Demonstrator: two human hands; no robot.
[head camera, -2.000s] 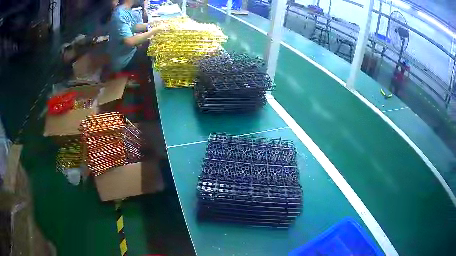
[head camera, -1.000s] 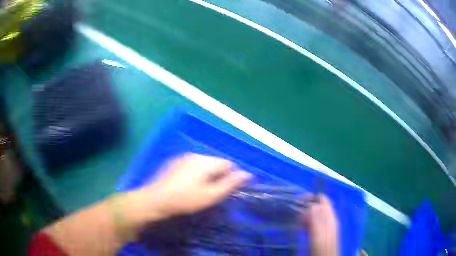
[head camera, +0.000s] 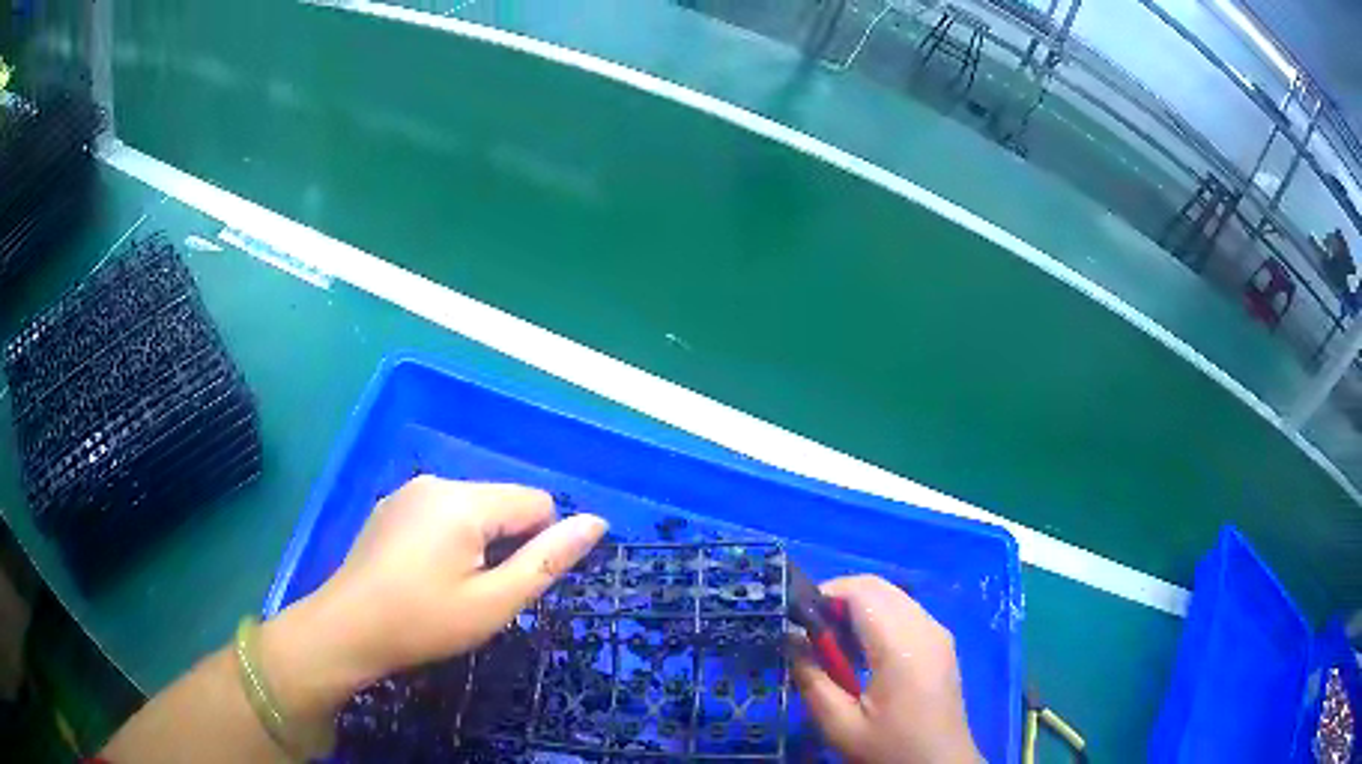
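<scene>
A black runner frame (head camera: 657, 634) with rows of small black parts is held over the blue tray (head camera: 687, 466). My left hand (head camera: 448, 575) grips the frame at its far left side, thumb on top; its other fingertips are hidden. My right hand (head camera: 892, 675) holds red-handled side cutters (head camera: 826, 639), with the dark jaws at the frame's right edge. Whether the jaws are open or shut I cannot tell. Small black parts lie in the tray.
A black stack of frames (head camera: 132, 396) stands left of the tray, with another dark stack (head camera: 42, 176) beyond it. A yellow-handled tool (head camera: 1058, 728) lies right of the tray. A second blue bin (head camera: 1237, 664) stands at the right. Stools stand in the background.
The view has swung from the stacks down to the tray. Both hands have come into view since the oldest frame. They and the frame now show sharper than one second ago.
</scene>
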